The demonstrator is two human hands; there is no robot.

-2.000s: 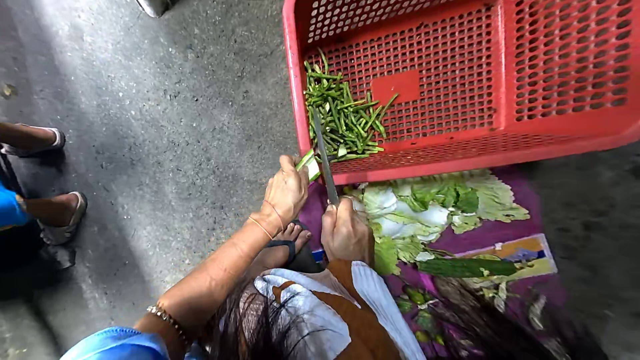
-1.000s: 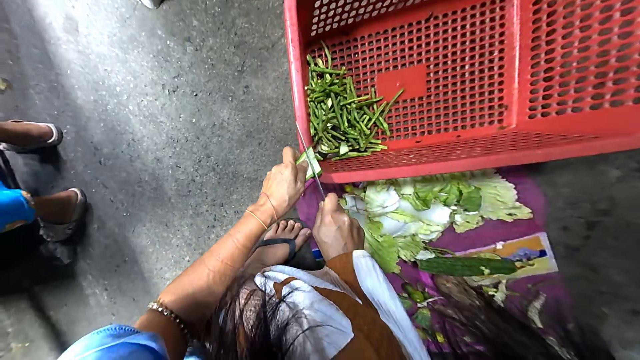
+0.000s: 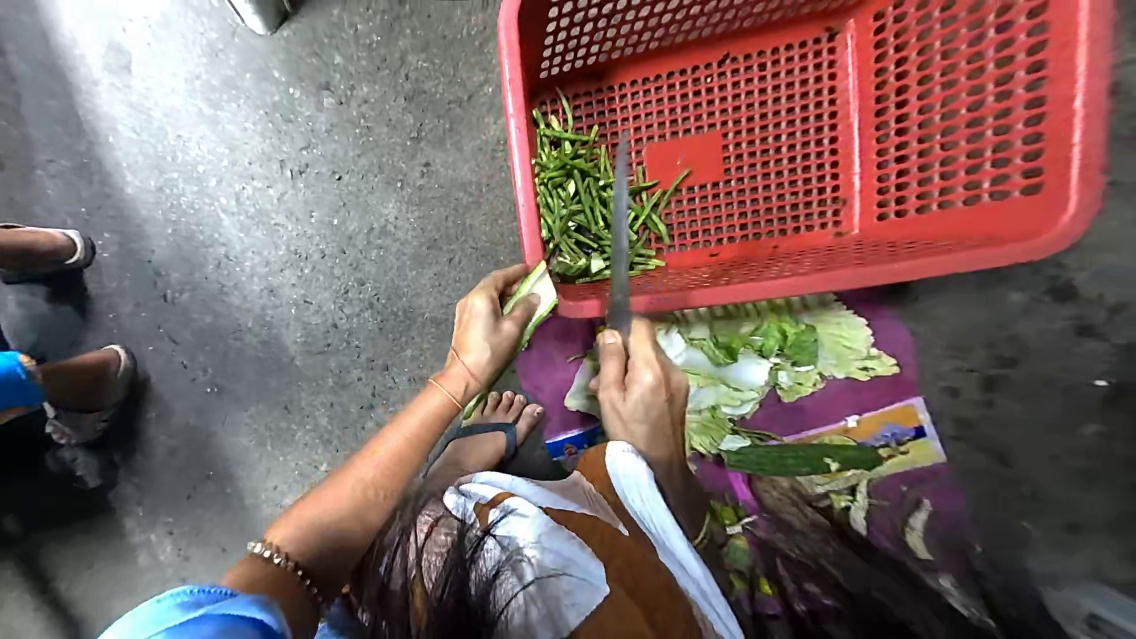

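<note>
My left hand (image 3: 490, 327) grips a long green vegetable with a pale cut face (image 3: 536, 295), held at the near left corner of a red plastic basket (image 3: 568, 303). My right hand (image 3: 641, 390) is closed around the handle of a knife (image 3: 620, 226), whose long blade points away from me over the basket, apart from the vegetable. Cut green pieces (image 3: 581, 200) lie heaped in the basket's left end, partly behind the blade. The handle is hidden by my fingers.
Right of my right hand, cabbage leaves (image 3: 754, 364) and a whole green gourd (image 3: 803, 459) lie on a purple sheet (image 3: 887, 346) with scraps. My sandalled foot (image 3: 484, 435) is below my left hand. Another person's feet (image 3: 80, 382) stand at far left.
The knife was at the pale vegetable one second ago; now its blade is away from it, to the right and over the basket. My left hand still holds the vegetable by the basket corner.
</note>
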